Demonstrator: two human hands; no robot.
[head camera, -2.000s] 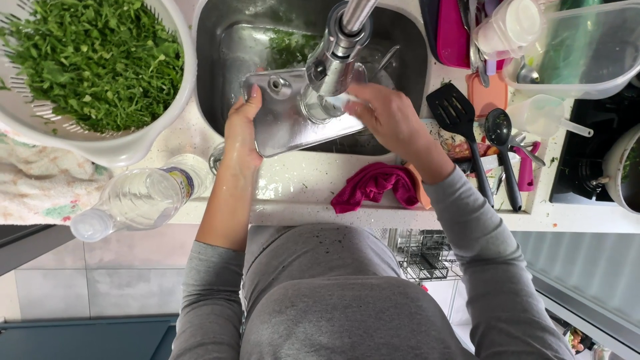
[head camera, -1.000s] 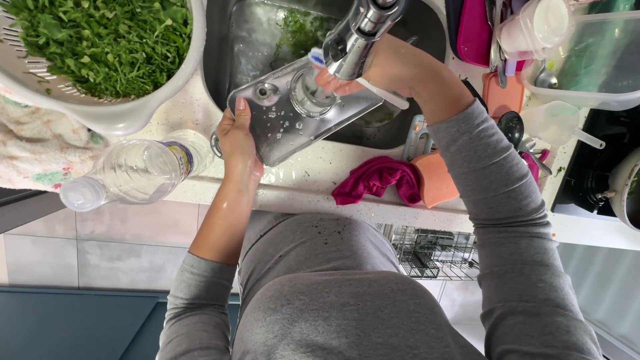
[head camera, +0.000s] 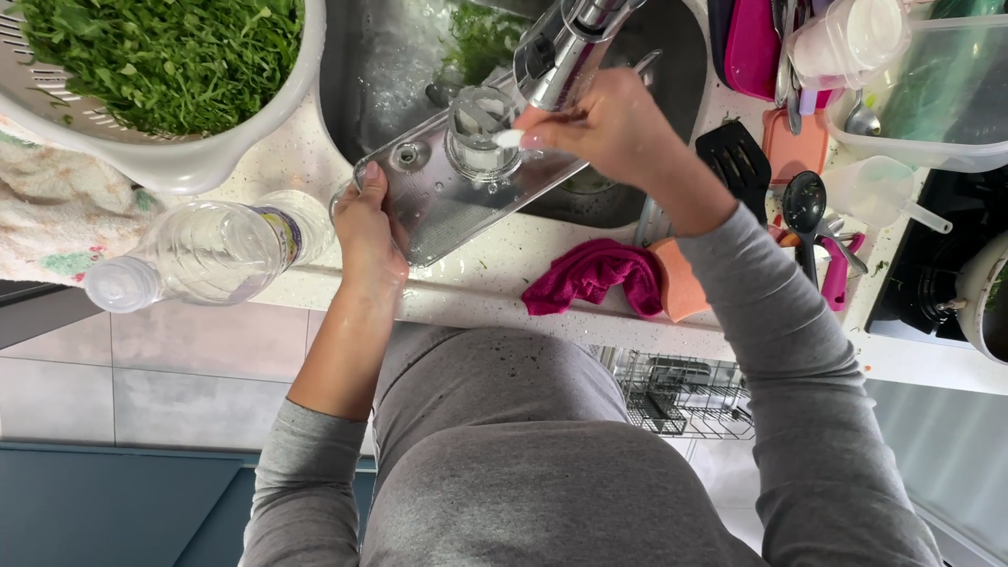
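My left hand (head camera: 370, 228) grips the near left corner of a wet dishwasher filter plate (head camera: 457, 201), thumb on top, tilted over the front edge of the sink (head camera: 342, 87). A clear cylindrical filter cup (head camera: 484, 134) rises from the plate. Beside it, my right hand (head camera: 610, 130) pinches a small white object, perhaps a brush end, at the cup's right side; its other end is hidden. The chrome faucet (head camera: 559, 67) hangs just above, partly in front of the cup. Chopped greens (head camera: 480, 39) lie in the sink behind the plate.
Left stand a white colander (head camera: 303, 71) of chopped greens and a clear plastic bottle (head camera: 220, 252) lying down. A magenta cloth (head camera: 594, 276) and orange sponge (head camera: 681, 279) lie at the counter's front. Right are a black slotted turner (head camera: 732, 165), black spoon (head camera: 803, 201) and clear container (head camera: 929, 94).
The plate is tilted more than two seconds ago, its right end raised away from me. My right hand has shifted from the plate's right side to the cup beneath the faucet.
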